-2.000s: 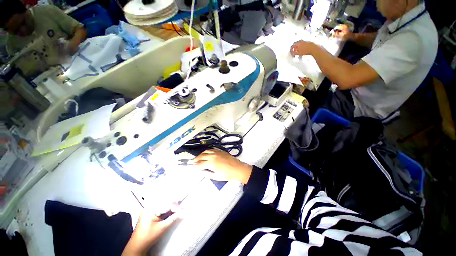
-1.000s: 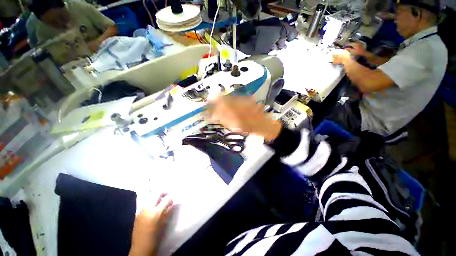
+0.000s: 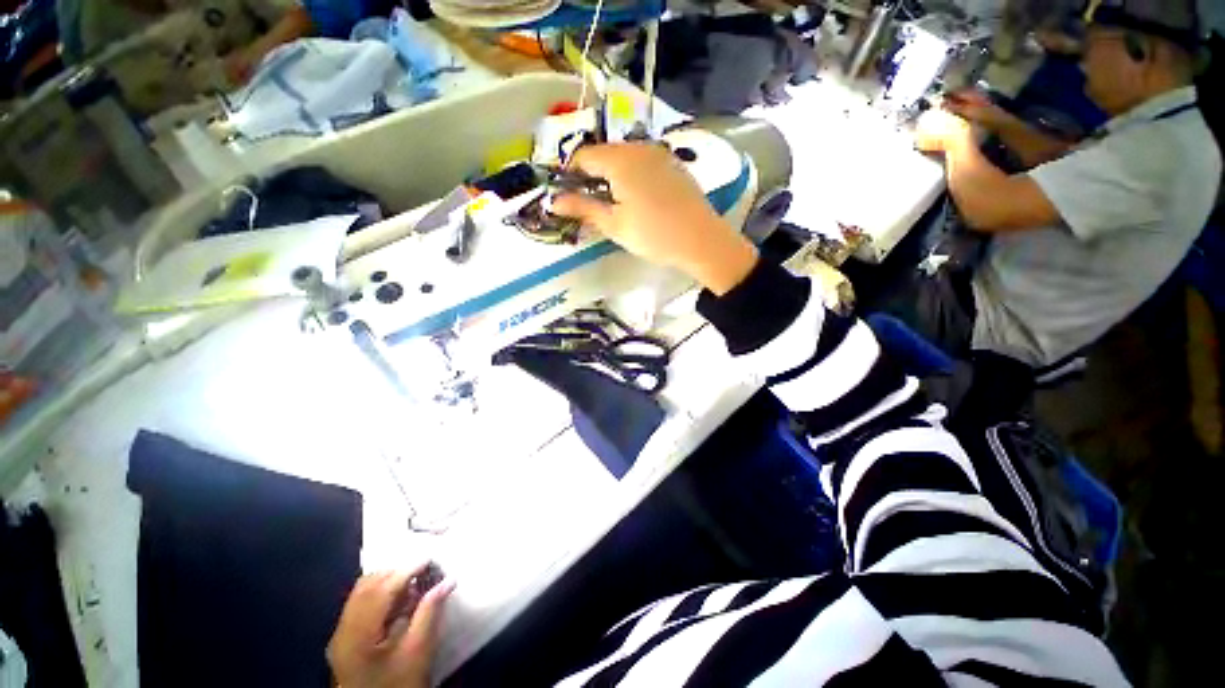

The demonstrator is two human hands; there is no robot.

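The white sewing machine (image 3: 537, 312), with a blue stripe and "JACK" lettering, stands on the white table. My right hand (image 3: 658, 215) is over the top of the machine head, its fingertips at a small dark metal fitting (image 3: 548, 218); whether they grip it is unclear. My left hand (image 3: 383, 629) is low in the picture near the table's front edge, pinching a small dark, shiny item (image 3: 426, 579), possibly a bobbin or bobbin case. A black fabric panel (image 3: 242, 565) lies flat just left of my left hand. The needle area (image 3: 454, 390) is washed out by glare.
Black shears (image 3: 631, 360) lie beside the machine on a small dark fabric piece (image 3: 615, 423). A thread cone stand (image 3: 497, 11) is behind. Another worker (image 3: 1088, 202) sits at upper right. Dark garments (image 3: 1028, 497) and a blue crate (image 3: 1095, 518) are at right.
My right hand has moved from the table beside the needle area up to the machine's top. My left hand is lower, the small item now visible. The view has shifted.
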